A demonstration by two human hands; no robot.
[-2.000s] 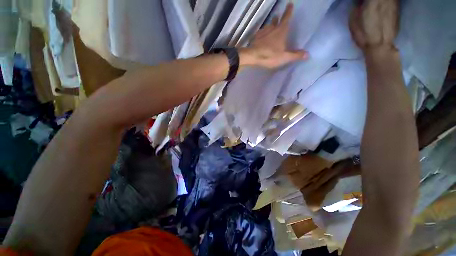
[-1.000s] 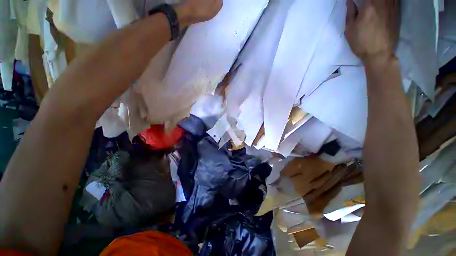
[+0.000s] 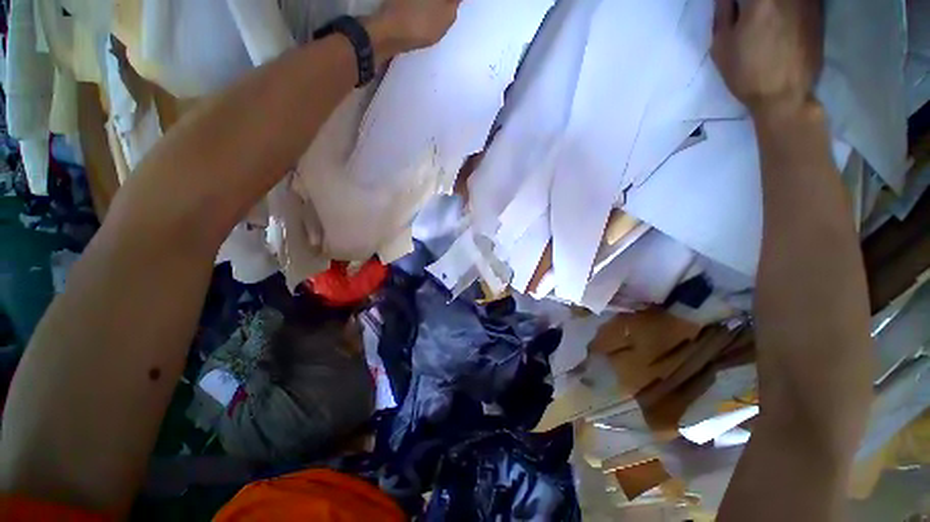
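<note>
White paper patterns [image 3: 459,92] hang in dense layers across the top and middle, with pointed lower ends. My left hand [image 3: 416,22], with a dark wristband, is at the top edge left of centre, curled at a white sheet; its fingertips are partly cut off. My right hand [image 3: 767,51] is at the top right against the hanging white sheets, its fingers partly out of the picture. What it grips cannot be made out. Cream patterns [image 3: 87,41] hang at the upper left, with brown card beside them.
Black plastic bags [image 3: 464,357] lie below the patterns at centre. A grey-green sack [image 3: 296,393] and a red lump [image 3: 349,282] are to their left. A pile of brown and white pattern pieces [image 3: 653,357] lies at lower right. Green floor [image 3: 31,270] shows at far left.
Since two seconds ago, my left hand has moved left from the spread sheets and its fingers have curled. Sheets have shifted left with it, and the red lump is uncovered. My right hand stays nearly in place.
</note>
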